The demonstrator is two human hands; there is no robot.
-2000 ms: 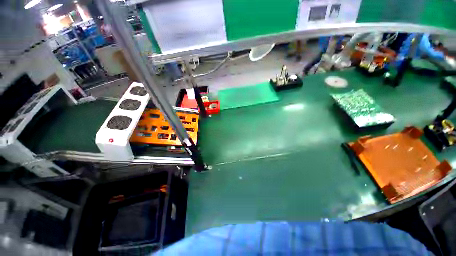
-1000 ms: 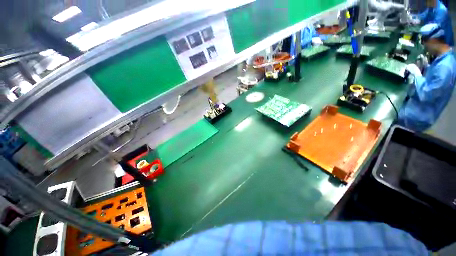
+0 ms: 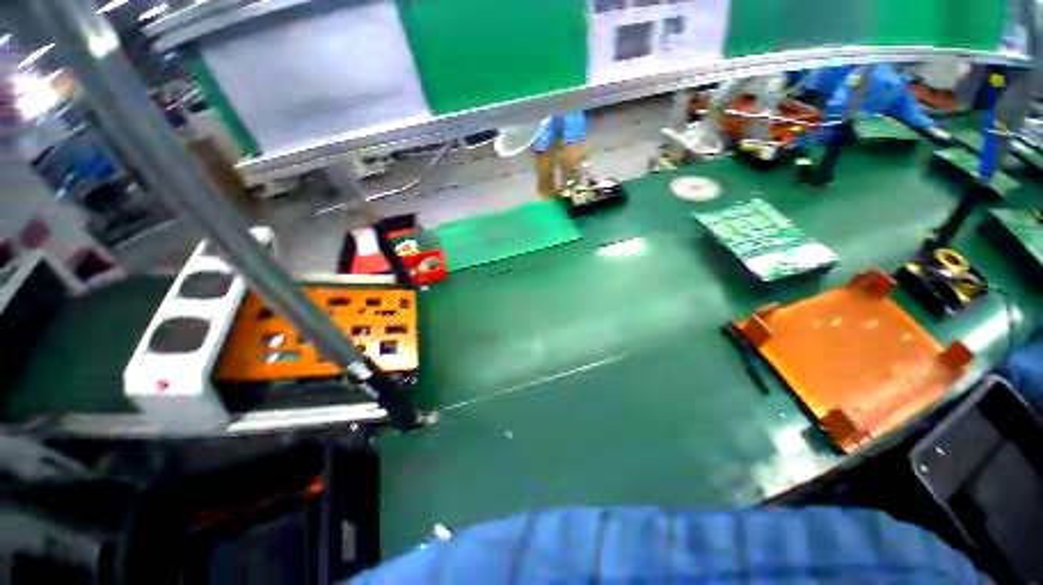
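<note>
Neither of my hands is in the picture; only my blue sleeve or clothing shows at the bottom edge. The orange perforated tray [image 3: 858, 354] with raised corner blocks lies on the green bench [image 3: 549, 423] at the right. A pale green PCB panel [image 3: 764, 238] lies behind it. The orange cover plate [image 3: 326, 331] with many cutouts is at the left, beside the white fan hood [image 3: 189, 331] and partly behind a metal pole.
A red parts bin [image 3: 426, 270] and a black tool holder [image 3: 595, 197] stand along the back. Another black tool holder [image 3: 940, 280] is by the orange tray. Black totes stand at lower left [image 3: 355, 503] and right [image 3: 986, 457]. People in blue are behind.
The view swung right, then back left. The orange cover plate is nearer the middle again than one second ago. No hand has come into view.
</note>
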